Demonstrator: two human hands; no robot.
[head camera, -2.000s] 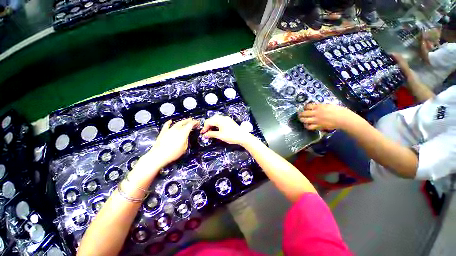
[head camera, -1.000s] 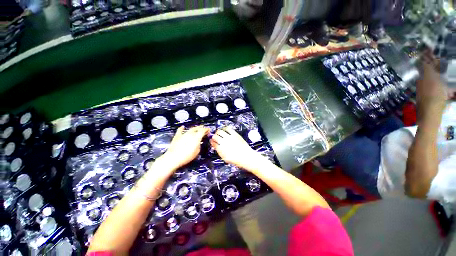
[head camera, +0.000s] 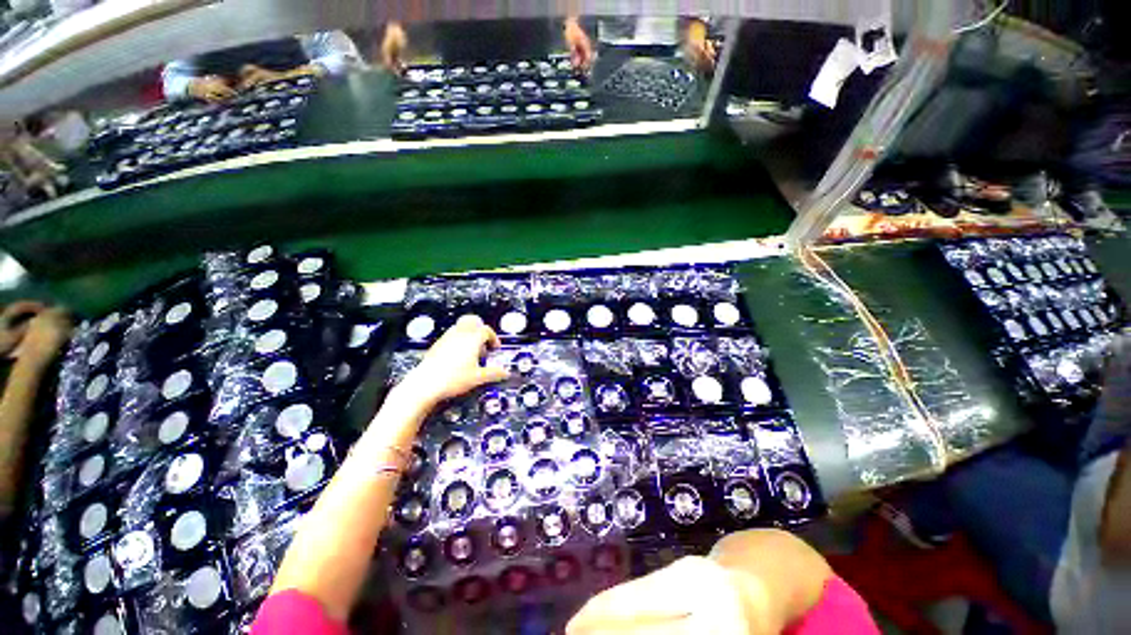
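Note:
A black tray (head camera: 794, 447) lies in front of me with rows of units. Pale round discs (head camera: 599, 316) fill its back row, and two more sit at the right of the middle row. Uncovered ringed units (head camera: 683, 501) show at the front right. A clear parts sheet (head camera: 478, 527) with dark rings lies over the tray's left and front. My left hand (head camera: 456, 362) is at the sheet's back left corner, fingertips bent; whether they pinch something is unclear. My right hand (head camera: 695, 602) is low at the bottom edge, blurred, its fingers not readable.
More black trays with pale discs (head camera: 187, 531) overlap at the left. Clear scraps (head camera: 887, 385) and a cable lie on the green bench at the right, before another tray (head camera: 1036, 298). Other people's hands and trays (head camera: 496, 97) are across the green belt. Someone sits at the right.
My view has swung left and up. My right hand has left the tray's middle row and dropped to the bottom edge. My left hand has moved to the sheet's back left corner.

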